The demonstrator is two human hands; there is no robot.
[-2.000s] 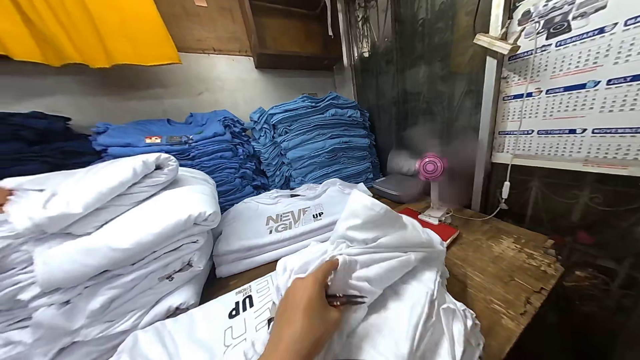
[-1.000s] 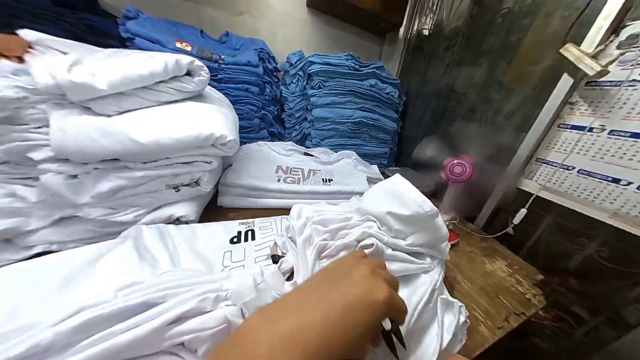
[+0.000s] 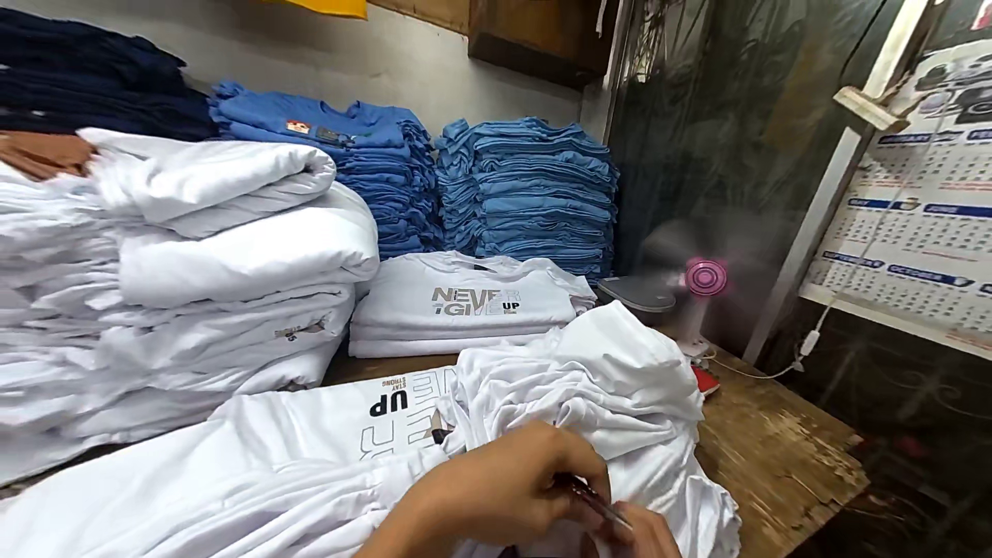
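Observation:
My left hand (image 3: 515, 484) reaches in from the bottom, closed around a small dark metal cutting tool (image 3: 593, 500), apparently thread snips. At its right, the fingers of my right hand (image 3: 647, 535) are bent close to the tool's end; what they hold is hidden. Both hands are over a bunched white T-shirt (image 3: 573, 387) near the front of the wooden table. Left of them lies a white printed shirt (image 3: 302, 434), its lettering turned sideways. Behind, folded white shirts with a printed slogan (image 3: 465, 302) lie stacked.
A tall pile of white garments (image 3: 248, 248) stands left, with something brown (image 3: 46, 153) on it. Blue shirts (image 3: 387, 182), lighter blue shirts (image 3: 535, 194) and dark navy garments (image 3: 93, 77) are stacked behind. A pink fan (image 3: 705, 277) with its cable stands right on the wooden table (image 3: 775, 457).
My left hand, with the tool, has moved right across the bunched shirt. The fingers of my right hand now show beside it. The view has shifted between frames.

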